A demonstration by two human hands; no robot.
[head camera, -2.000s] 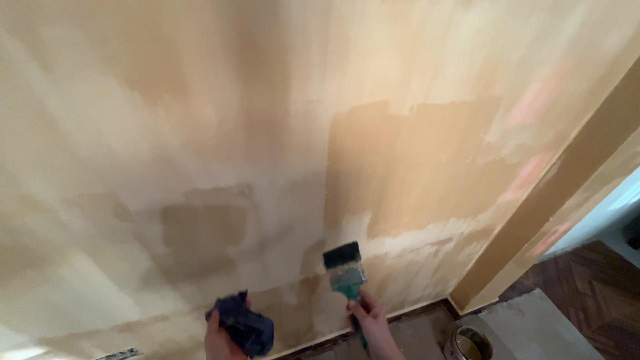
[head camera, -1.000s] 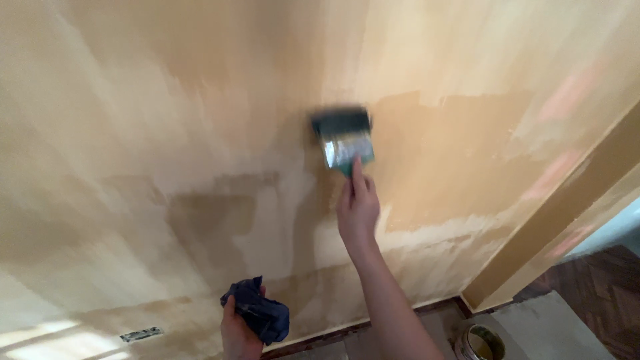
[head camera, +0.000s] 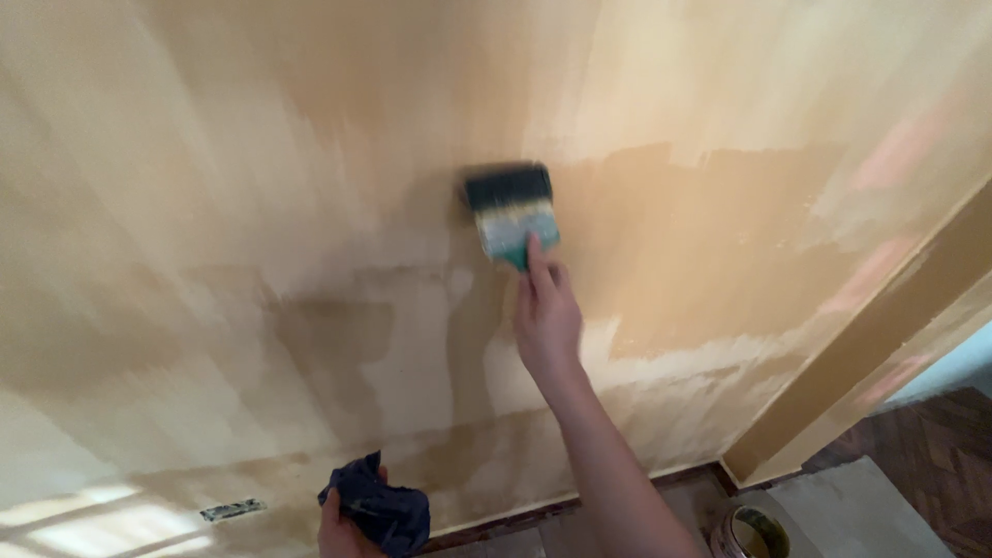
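Note:
My right hand [head camera: 549, 318] grips a wide flat paintbrush [head camera: 515, 213] by its green handle, index finger laid along it. The dark bristles are against or very near the wall [head camera: 372, 155], which has patchy tan and cream coating. Down at the bottom, my left hand [head camera: 341, 527] holds a crumpled dark blue cloth [head camera: 380, 504] close to the lower wall. An open can [head camera: 749, 535] with pale liquid in it stands on the floor at the lower right, partly cut off by the frame's edge.
A darker tan vertical corner strip [head camera: 868, 341] borders the wall at the right. Beyond it shows a dark herringbone wood floor [head camera: 930, 449]. Grey floor covering [head camera: 860, 504] lies beside the can. A wall outlet opening [head camera: 232, 509] sits low at the left, near sunlit patches.
My right hand has moved up the wall with the brush from its low position two seconds ago. The left hand still holds the cloth low down.

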